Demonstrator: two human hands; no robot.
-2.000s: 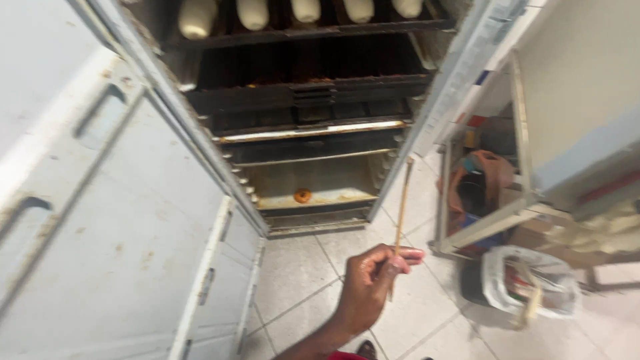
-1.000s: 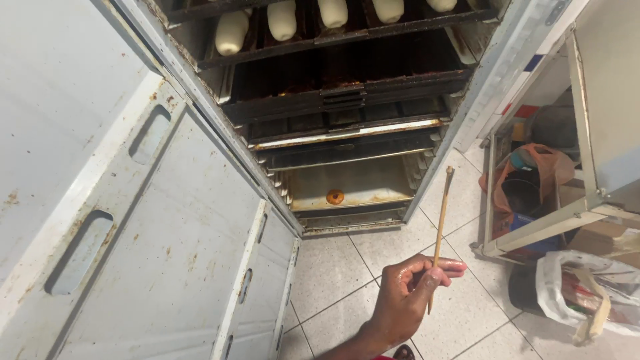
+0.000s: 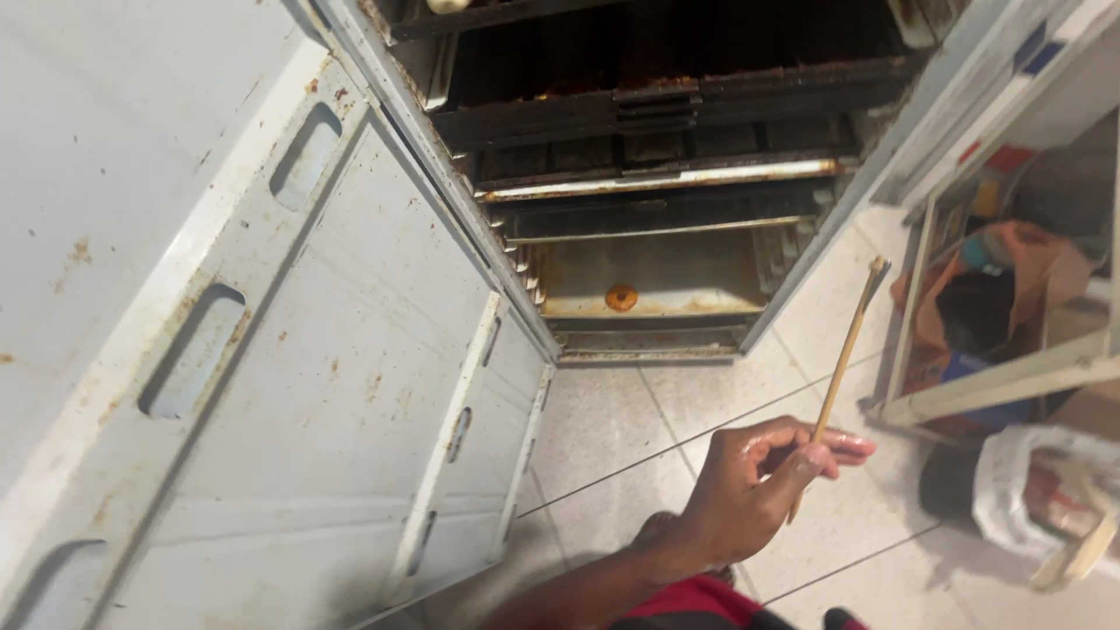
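My left hand (image 3: 757, 490) holds a thin wooden stick (image 3: 844, 359) between thumb and fingers, its narrow dark-tipped end pointing up. The fingers look wet or shiny. Beyond it stands an open metal cabinet with dark baking trays (image 3: 656, 105) on its racks. The end of a pale dough piece (image 3: 448, 5) shows on the top tray at the upper left. On a light tray low in the cabinet lies a small orange-brown ring-shaped thing (image 3: 621, 297). My right hand is out of view.
A large white panel door with slots (image 3: 367, 350) fills the left. At right, a metal-framed stand (image 3: 1006, 385) holds bags and mixed items. Beside it is a bin with a white liner (image 3: 997, 499). Pale floor tiles (image 3: 604, 420) lie below, and a shoe shows behind my wrist.
The view has shifted down and to the left, so most of the dough pieces have left the frame. My left hand keeps its hold on the stick.
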